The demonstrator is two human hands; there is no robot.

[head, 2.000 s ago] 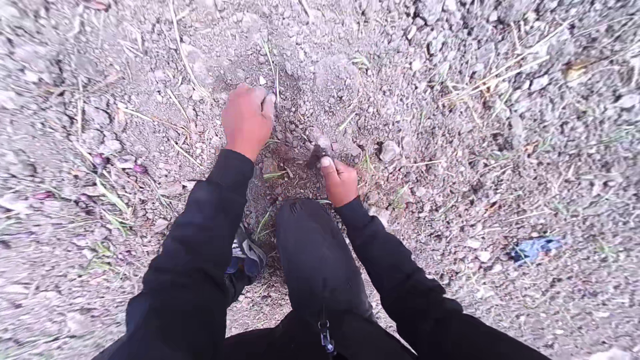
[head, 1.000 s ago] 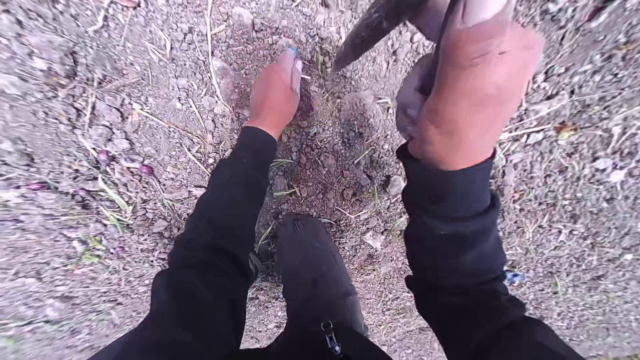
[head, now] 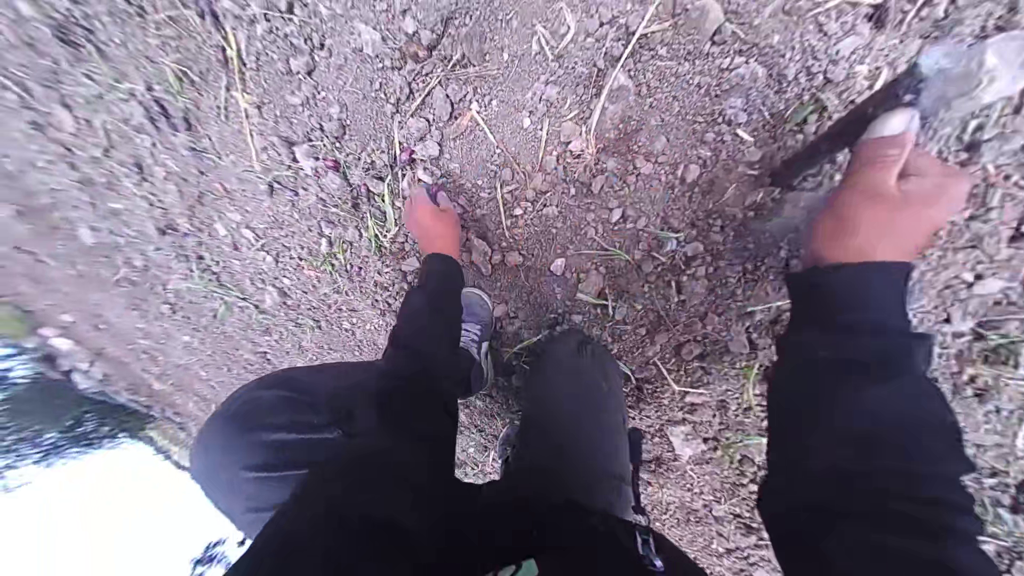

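Note:
My left hand [head: 433, 222] is low over the soil left of centre, its thumb and fingers closed around a small dark purple bulb [head: 434, 193], partly hidden by the fingertips. Just above it lies another small purple bulb [head: 406, 154], and a further reddish-purple one [head: 331, 165] is on the ground to the left. At the upper right, my right hand [head: 888, 188] grips a dark, elongated tool [head: 832, 132], its tapered end pointing down and left. A pale, blurred part [head: 972, 72] shows beyond the thumb; its kind is unclear.
Loose, stony soil [head: 560, 216] with dry stalks and grass tufts surrounds the hands. My shoe [head: 477, 328] stands below the left hand, and my knee [head: 572, 400] is at lower centre. Bright water or sky, which one I cannot tell, shows at lower left.
My left hand has moved left from the worked soil to the purple bulbs and taken hold of one. The right hand still grips the dark tool. The view has swung left.

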